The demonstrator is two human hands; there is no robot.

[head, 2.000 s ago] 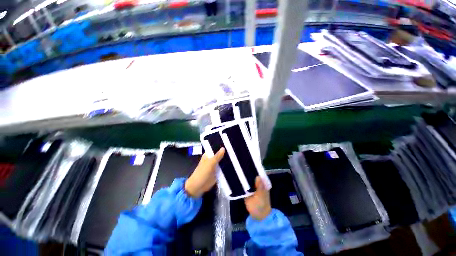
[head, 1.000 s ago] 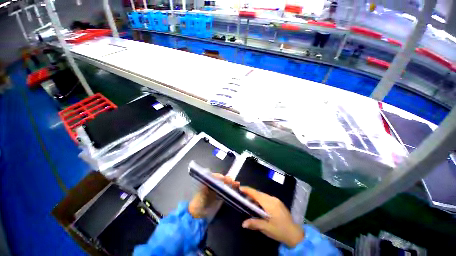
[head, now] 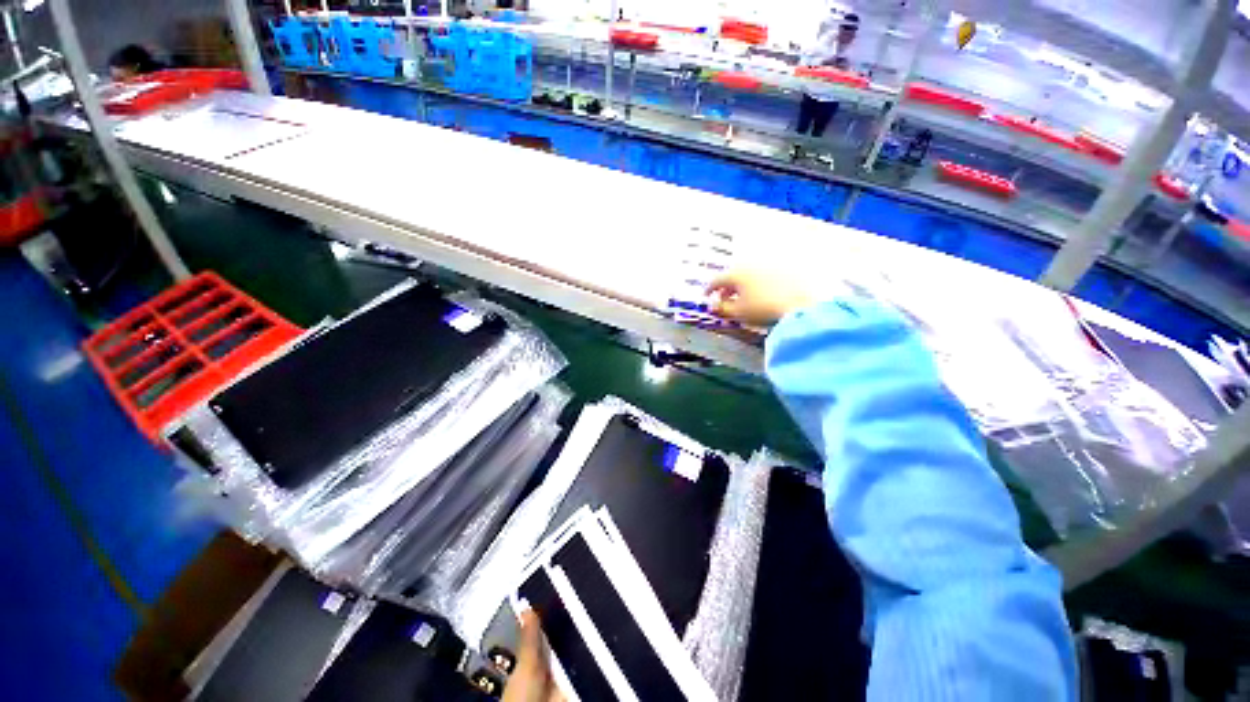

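Observation:
My left hand (head: 528, 668), cut off by the bottom edge, holds white strip sheets (head: 611, 614) with long black strips over the panels. My right hand (head: 758, 295) reaches out to the front edge of the white shelf. Its fingertips are at a label sheet (head: 702, 274) with small blue-purple marks. Whether the fingers grip it is too small to tell. A black panel (head: 644, 480) with a blue-and-white label lies on silvery padding just beyond the strip sheets.
Stacked panels (head: 359, 384) with silvery padding stand at the left, beside a red crate (head: 185, 343). An open carton (head: 178, 620) holds panels at lower left. Clear plastic bags (head: 1021, 364) hang over the shelf edge at right. A grey post (head: 1165, 514) slants at right. A person (head: 827, 76) stands far back.
My right hand has left the strip sheets and moved forward to the shelf edge. My left hand has moved down with the sheets, whose black strips now face up. The view has shifted.

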